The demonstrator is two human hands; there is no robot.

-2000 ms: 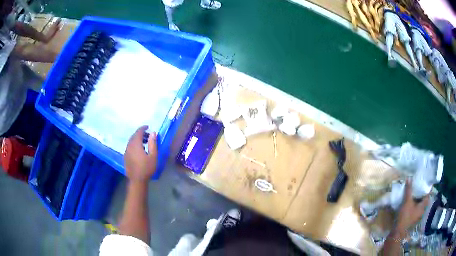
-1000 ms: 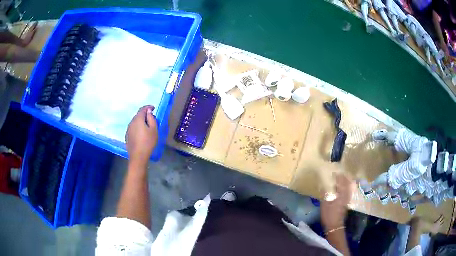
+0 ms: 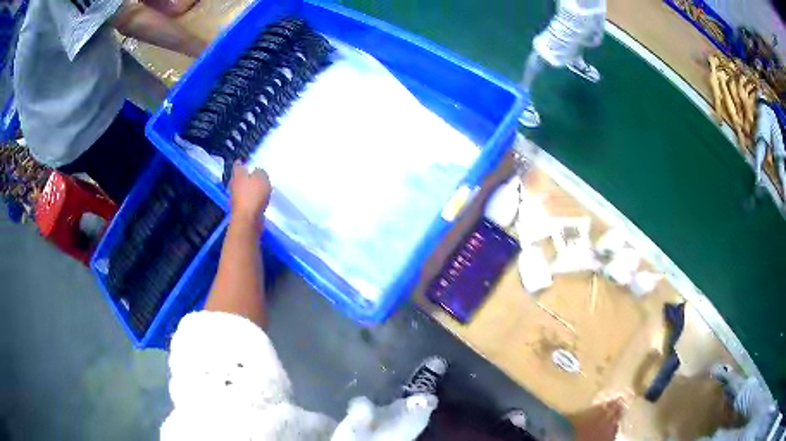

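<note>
The blue bin (image 3: pixel 431 258) rests on the bench edge at upper left. Black sashes (image 3: pixel 258 82) stand in rows along its left side, beside a white liner sheet (image 3: pixel 345 159). My left hand (image 3: pixel 250 189) is at the near end of the sash rows, over the bin's near wall; whether it grips a sash is not clear. My right hand (image 3: pixel 603 418) is blurred and partly cut off at the bottom edge, over the bench. One loose black sash (image 3: pixel 668 353) lies on the bench near it.
A purple phone (image 3: pixel 474 269), white cups (image 3: pixel 620 258), thin sticks and a white oval (image 3: pixel 565 360) lie on the cardboard bench (image 3: pixel 508 344). Pale lower bodies (image 3: pixel 754 400) are at lower right. A second blue bin (image 3: pixel 164 297) and red stool (image 3: pixel 71 211) stand left, near another person (image 3: pixel 69 95).
The view has swung left. My left hand has moved from the bin's near right corner to the sash rows. A white-clothed lower body now shows on the green belt.
</note>
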